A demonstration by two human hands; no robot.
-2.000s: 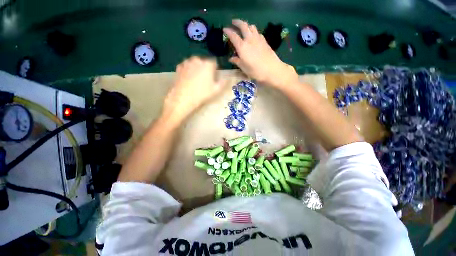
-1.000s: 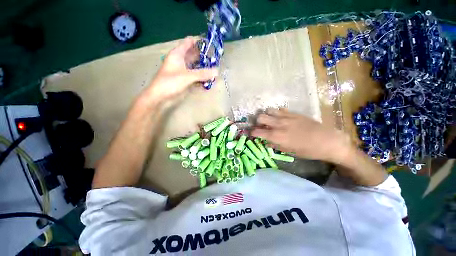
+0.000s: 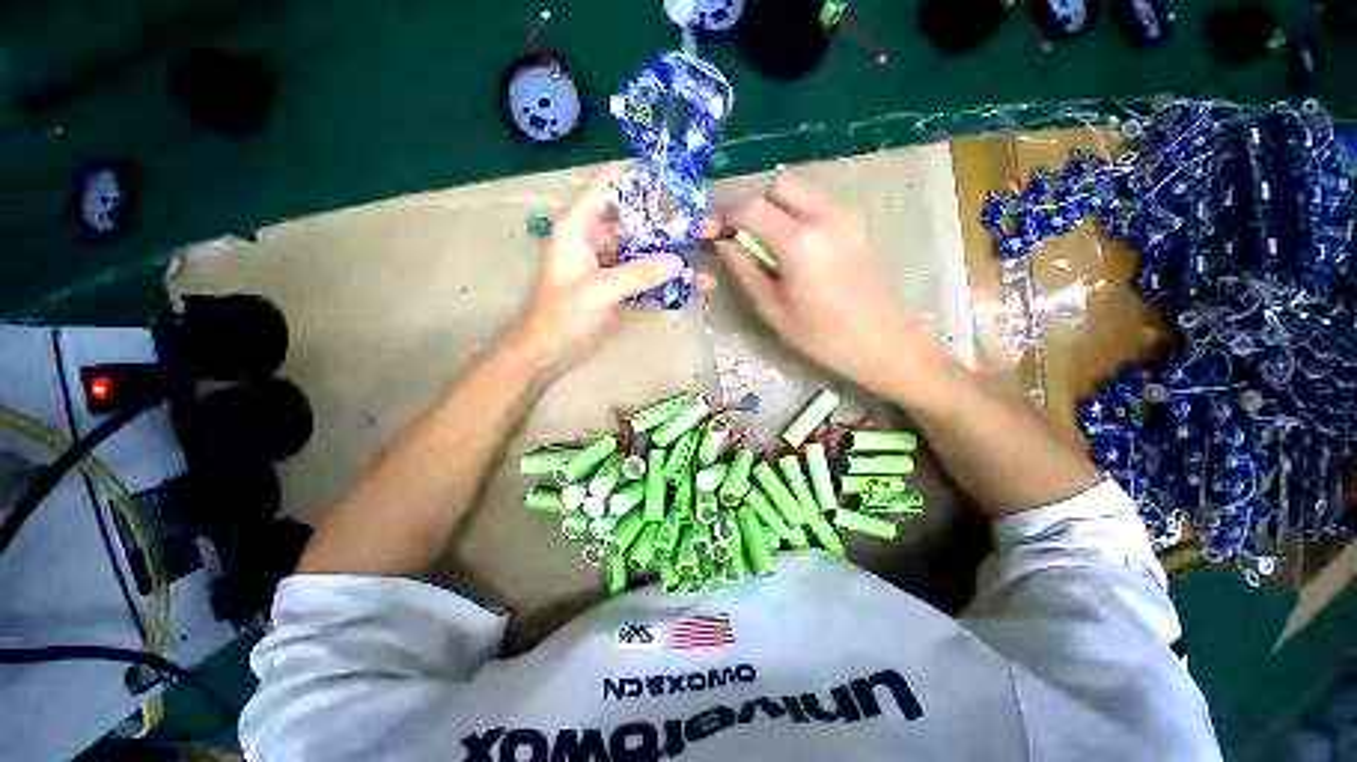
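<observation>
My left hand (image 3: 588,276) holds a short linked strip of blue circuit boards (image 3: 662,201) by its lower end, above the cardboard (image 3: 402,268). The strip reaches up over the belt's near edge, with pale wires at its top. My right hand (image 3: 819,276) is close beside the strip and grips a green battery cell (image 3: 756,249), mostly hidden by the fingers. Whether its leads touch the boards cannot be told. A loose pile of green battery cells (image 3: 677,499) with thin red wires lies close to my body.
A tangled heap of wired boards (image 3: 1250,313) lies at right. Round housings (image 3: 540,100) sit on the green belt (image 3: 357,90). Black round parts (image 3: 231,338) stand beside the white box (image 3: 45,387) at left.
The board strip lay flat on the cardboard, then was lifted in my left hand. My right hand has moved from the battery pile up beside the strip with a cell.
</observation>
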